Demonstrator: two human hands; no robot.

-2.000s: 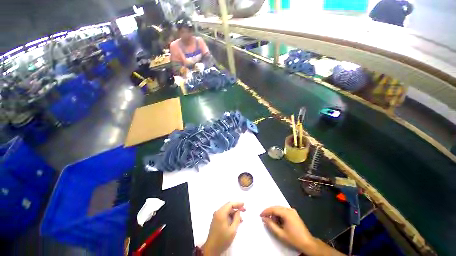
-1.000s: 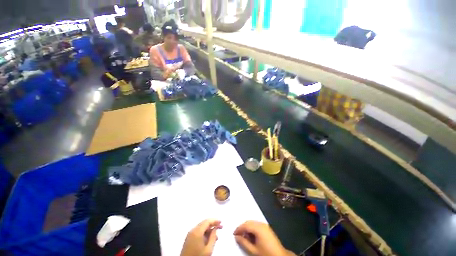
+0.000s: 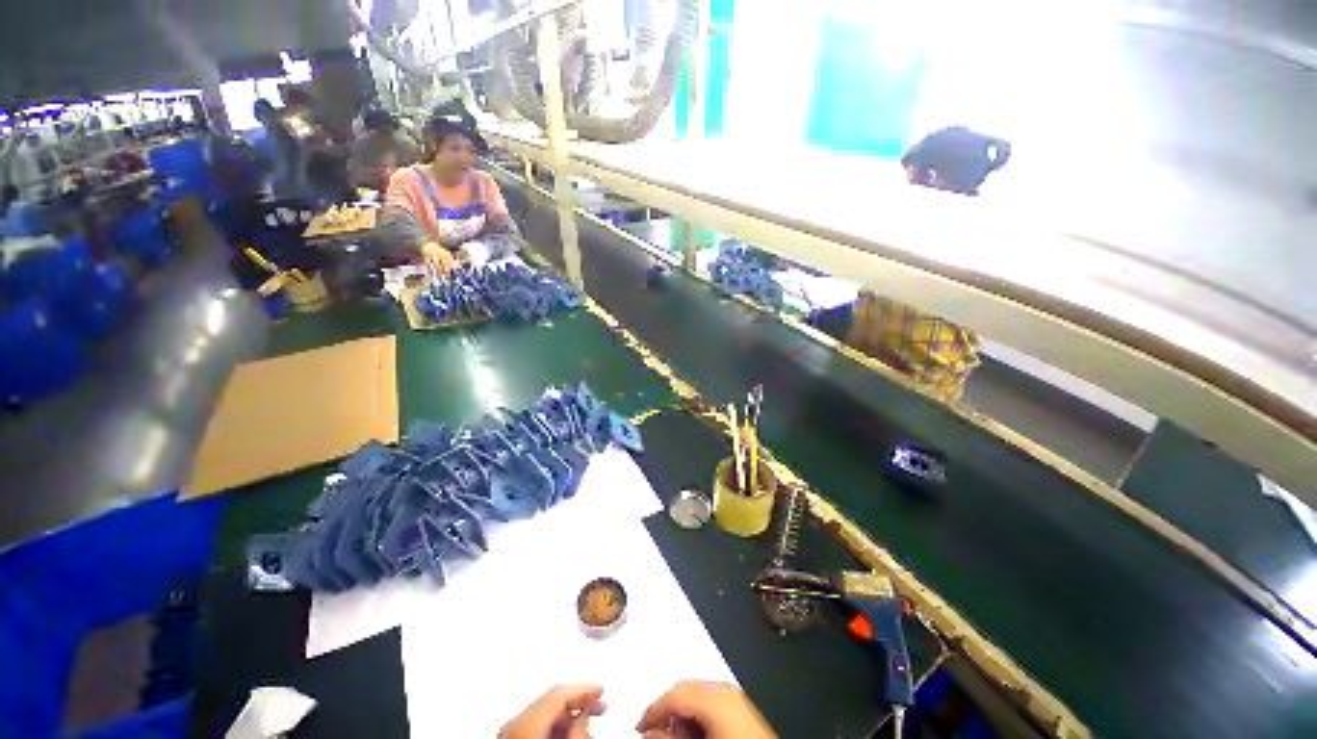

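My left hand and my right hand are at the bottom edge, partly cut off, over the white paper sheet. Their fingers are curled and face each other with a gap between. Whether anything tiny is held at the fingertips cannot be made out. A small round tin with golden-brown contents stands on the paper just beyond my hands. A large pile of blue-grey cover plates lies at the far end of the paper.
Right side: soldering gun, iron stand, brush pot, round lid. Left: crumpled tissue, cardboard, blue crate. A dark unit lies on the conveyor. A person sits farther along.
The view has tilted up and turned, so my hands sit lower and the red knife is out of the picture. The dark unit on the conveyor has shifted. My hands stay apart over the paper.
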